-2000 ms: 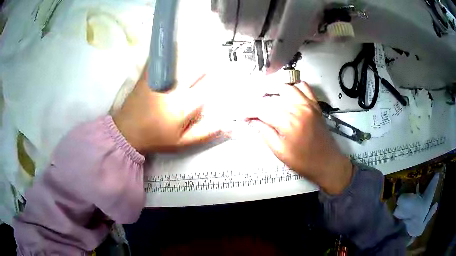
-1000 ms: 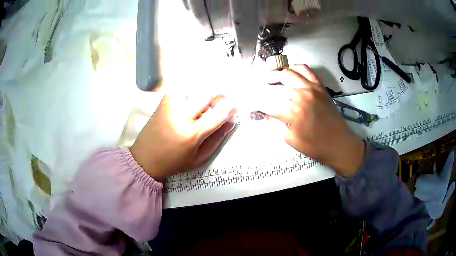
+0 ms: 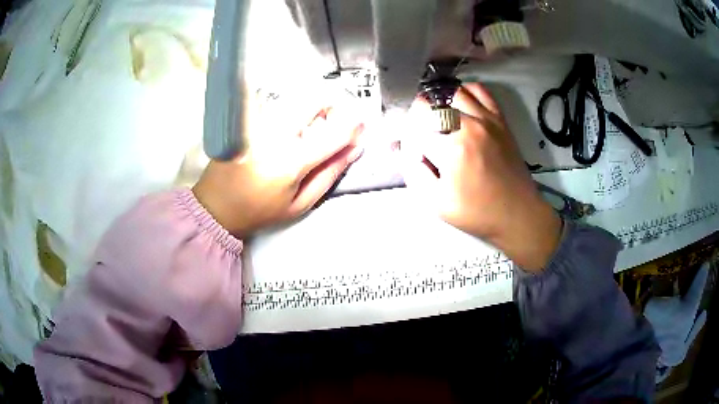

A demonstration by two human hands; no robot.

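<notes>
A white garment piece (image 3: 382, 175) lies under the needle area in strong glare, its lower edge showing as a dark-shadowed strip between my hands. My left hand (image 3: 280, 180) is on its left side, thumb and fingers close together at the cloth. My right hand (image 3: 485, 170) is on its right side, fingers bent, partly behind the brass-coloured knob (image 3: 446, 120). Glare washes out the fingertips of both hands. The white sewing machine head (image 3: 402, 47) stands above the cloth; the needle and presser foot are not clear.
The grey-blue lamp (image 3: 225, 87) hangs left of the machine head. Crumpled white cloth (image 3: 102, 134) fills the left. Black-handled scissors (image 3: 582, 118) lie on a printed paper slip (image 3: 619, 173) at right. A slim metal tool (image 3: 569, 203) is beside my right wrist. Table rule (image 3: 378, 286) runs along the front edge.
My left hand has shifted slightly left and up. My right hand has moved nearer the knob, its fingers now partly behind it. A straight cloth edge now shows between the hands. The view has shifted slightly.
</notes>
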